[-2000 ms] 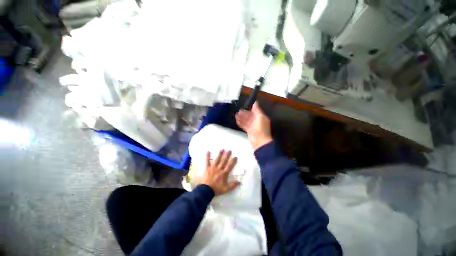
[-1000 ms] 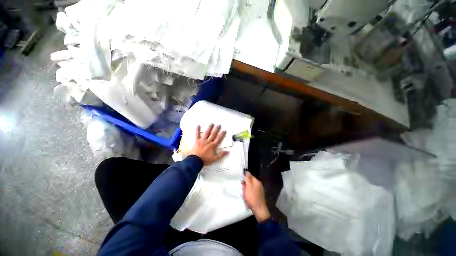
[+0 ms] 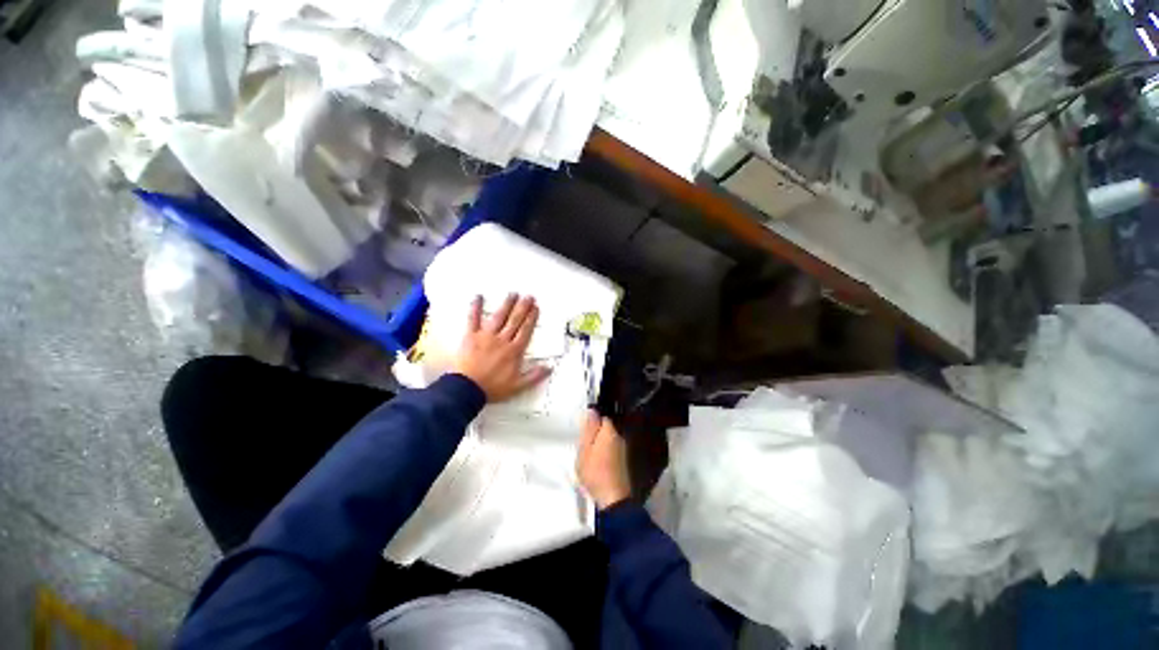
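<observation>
A white garment panel (image 3: 508, 470) lies over a block on my lap; only a bit of yellow shows at the block's left edge. My left hand (image 3: 500, 353) rests flat on the panel, fingers spread, holding nothing. My right hand (image 3: 603, 460) grips the hammer (image 3: 586, 328) by its dark handle at the panel's right edge. The hammer's yellow-green head is over or on the panel, to the right of my left hand; whether it touches cannot be told.
A stack of white panels (image 3: 432, 64) overhangs the table and a blue bin (image 3: 280, 274) at upper left. A sewing machine (image 3: 941, 51) stands on the brown-edged table (image 3: 877, 273). White panels (image 3: 788, 508) are piled at right. A clear plastic bag (image 3: 203, 298) lies beside the bin.
My right hand took the hammer from the table edge and brought it down to the panel's right side. My left hand stays flat on the panel. The view has shifted.
</observation>
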